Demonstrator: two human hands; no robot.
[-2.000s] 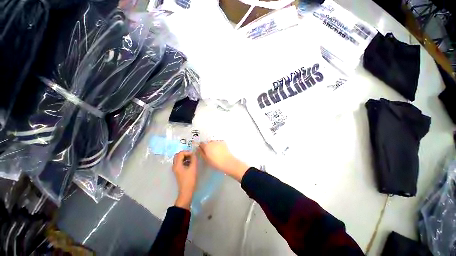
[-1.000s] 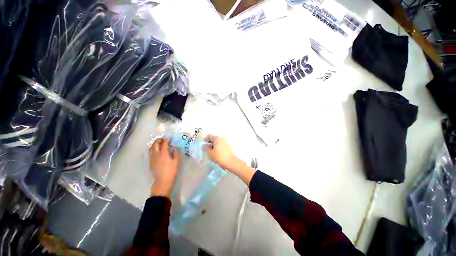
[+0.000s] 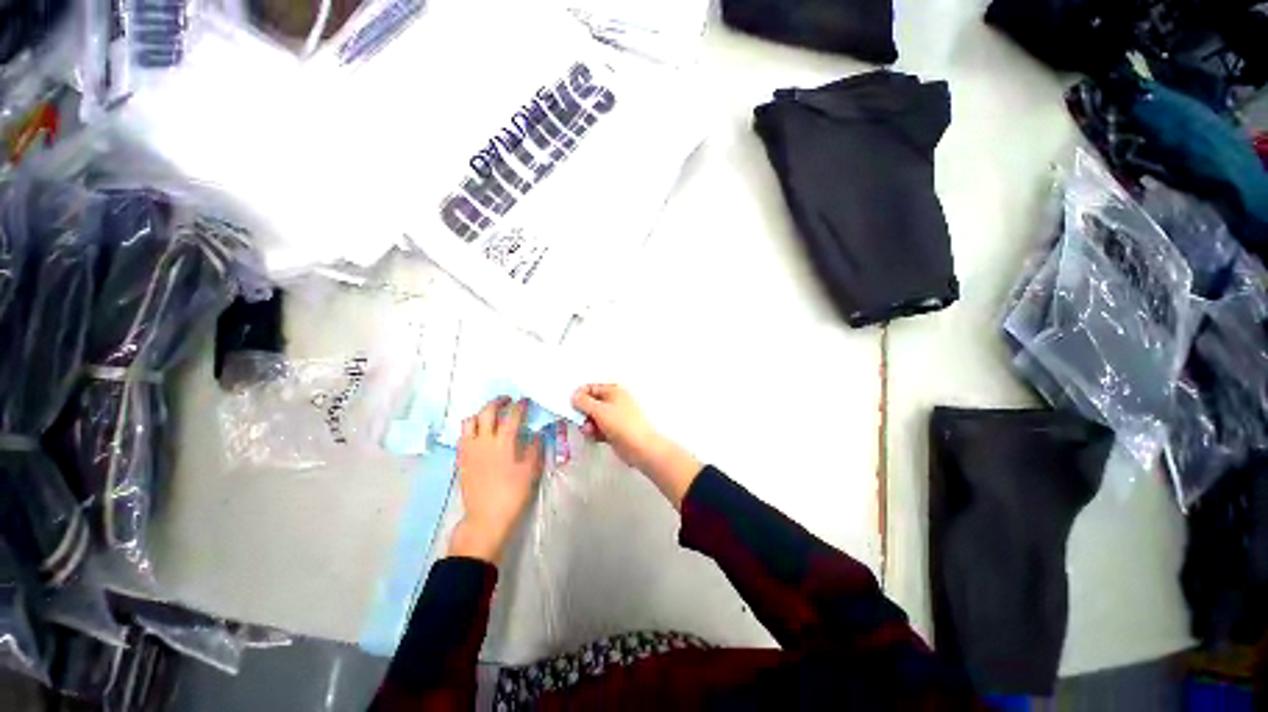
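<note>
My left hand [image 3: 497, 470] lies palm down on light blue strips [image 3: 415, 536] on the white table, its fingers spread a little. My right hand [image 3: 613, 422] pinches the end of a small light blue strip [image 3: 551, 415] that runs between my two hands. A small pink-red and white item [image 3: 562, 445] shows beside my left fingers; I cannot tell what it is. A crinkled small clear bag [image 3: 289, 413] with black print lies left of the strips.
Printed white poly bags [image 3: 529, 153] lie beyond my hands. Folded dark garments [image 3: 865, 195] lie right, one [image 3: 1008, 529] nearer. Packed garments [image 3: 1112, 306] are at far right. Bundled garments in clear bags [image 3: 125, 376] fill the left. A small black piece [image 3: 250, 334] lies near them.
The view has shifted right. My hands have left the small clear bag, which now lies flat to their left. My right hand now pinches a blue strip and my left hand rests on the strips.
</note>
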